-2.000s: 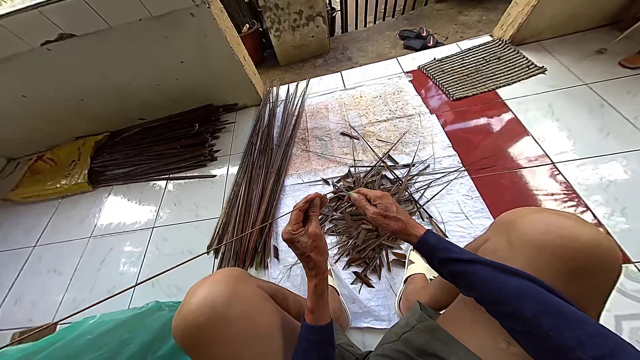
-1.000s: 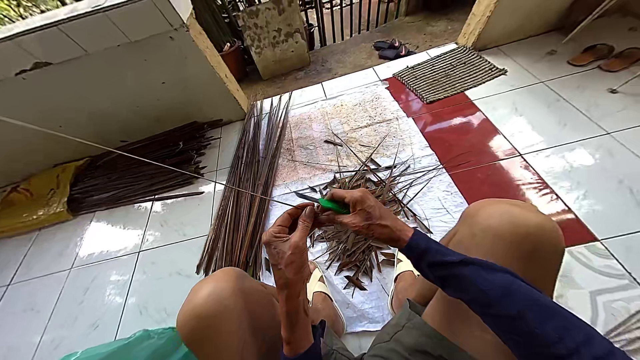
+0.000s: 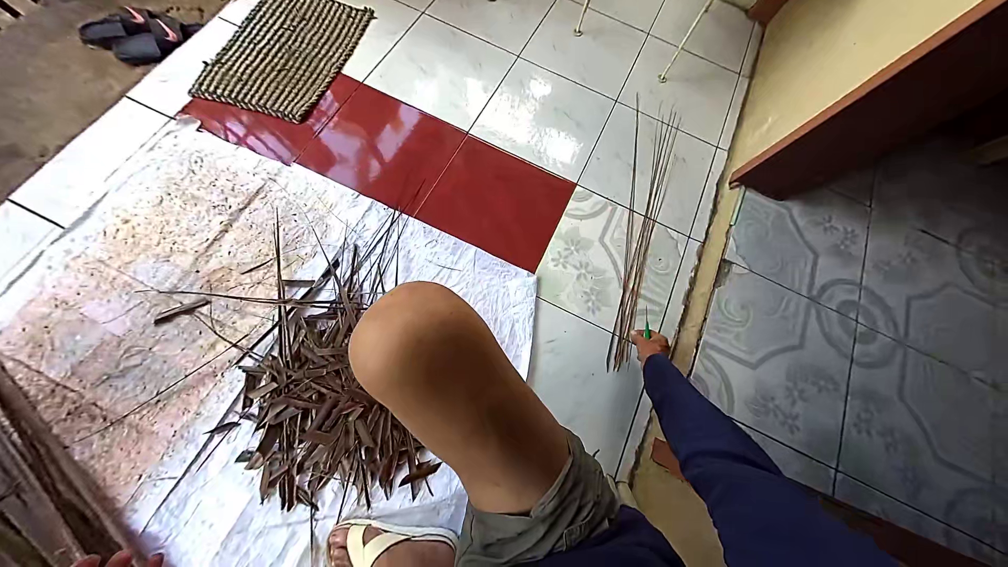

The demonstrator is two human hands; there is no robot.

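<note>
My right hand [image 3: 652, 344] is stretched out to the right, at the lower end of a small bundle of thin, stripped leaf ribs [image 3: 647, 213] on the tiles. It holds a small green-handled knife [image 3: 646, 327], its thin blade pointing away from me. Whether its fingers also touch a rib cannot be told. Only the fingertips of my left hand [image 3: 118, 559] show at the bottom left edge, near the long brown unstripped strips [image 3: 39, 465]; what it holds is hidden. A heap of brown leaf scraps [image 3: 327, 425] lies on the white sheet [image 3: 157, 260], left of my bent knee.
A woven mat [image 3: 283, 55] overlaps the red tile band [image 3: 441, 173] at the upper left. Dark slippers [image 3: 138, 35] lie beyond it. On the right, a low wall edge and brown door frame [image 3: 858, 98] border a patterned tile floor [image 3: 906, 291]. My sandalled foot [image 3: 394, 545] rests on the sheet.
My hands, together over the scraps one second ago, are now apart; the right has moved far right with the green-handled knife, the left is at the frame's edge. The view has swung right.
</note>
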